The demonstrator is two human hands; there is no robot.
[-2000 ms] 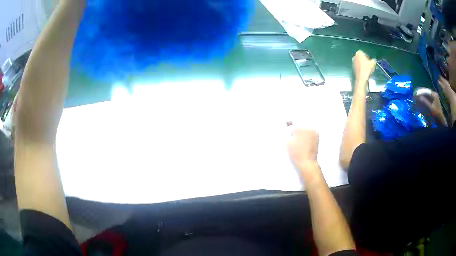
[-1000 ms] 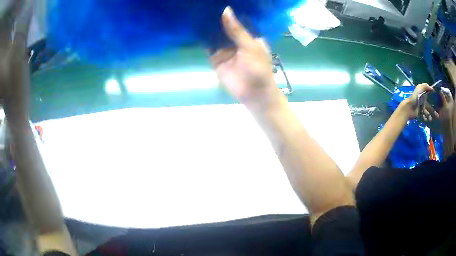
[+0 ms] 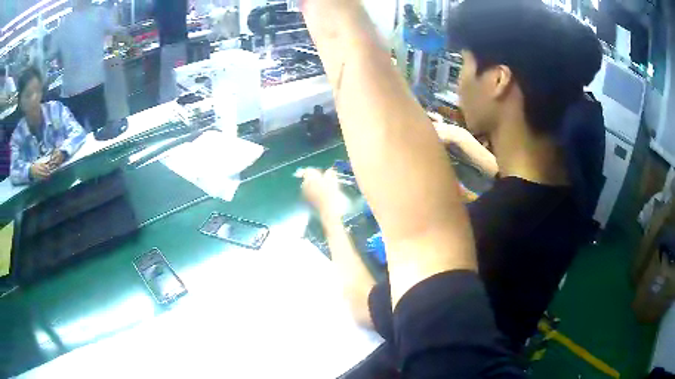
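Two phone frames with thin silver rims lie flat on the green bench. One phone frame is near the white sheet's edge. The other phone frame lies farther right. The white sheet spreads along the near side and is overexposed. My right forearm rises across the middle and leaves through the top edge; my right hand is cut off. My left hand is not in view.
A neighbour in black sits close on the right, a hand reaching over the bench. A black compartment tray lies at the left, crumpled whitish wrap beyond the phones. Another person sits across.
The view has swung right and up. The large blue film heap has left the picture. My right arm has risen, taking its hand out of view. My left arm has also left.
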